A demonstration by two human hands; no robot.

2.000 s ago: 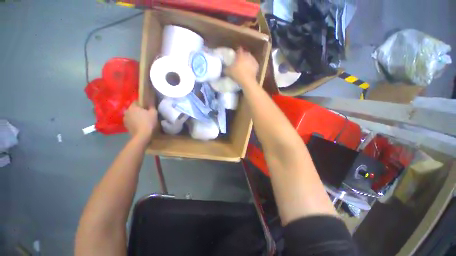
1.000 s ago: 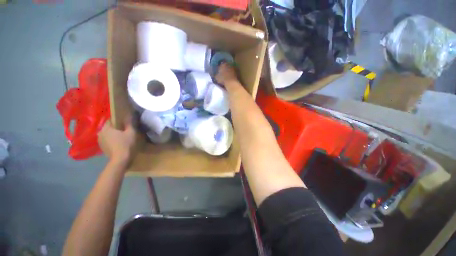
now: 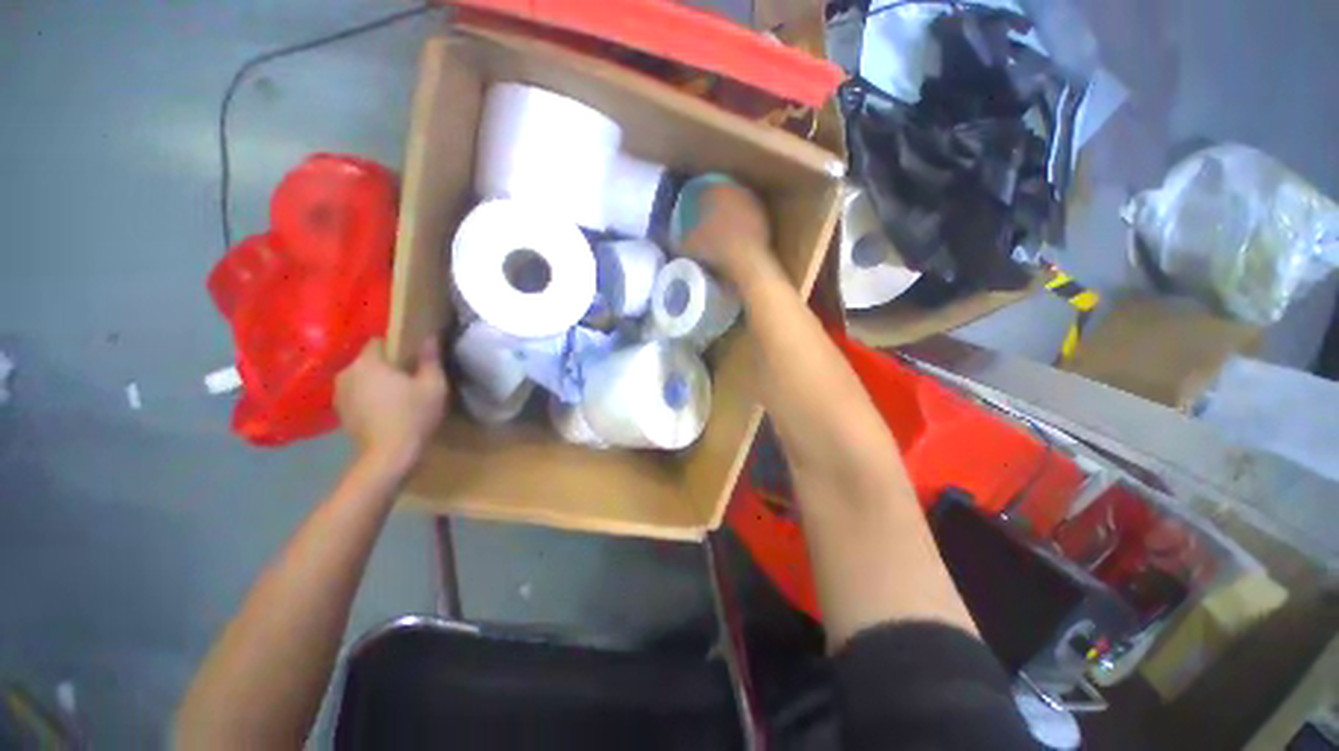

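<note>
An open cardboard box (image 3: 551, 492) holds several white label rolls of different sizes. A wide roll (image 3: 524, 269) faces up with its brown core showing, below a tall roll (image 3: 546, 154). A smaller roll (image 3: 693, 299) and another roll with a bluish core (image 3: 646, 395) lie at the right. Pale blue label strips (image 3: 565, 357) lie between them. My left hand (image 3: 394, 401) grips the box's left wall. My right hand (image 3: 726, 232) is inside the box at the upper right, on a roll with a blue-green end (image 3: 705, 203); its fingertips are partly hidden.
A red plastic bag (image 3: 314, 301) lies on the floor left of the box. A second carton with black plastic bags (image 3: 962, 140) stands at the right. A black chair (image 3: 543, 697) is below. A red stool (image 3: 911, 418) and a wrapped clear bundle (image 3: 1248, 228) are at the right.
Since two seconds ago, my right hand has shifted among the rolls, and the rolls lie differently. Since one second ago, the smaller roll at the right has turned its core up. My left hand stays on the box.
</note>
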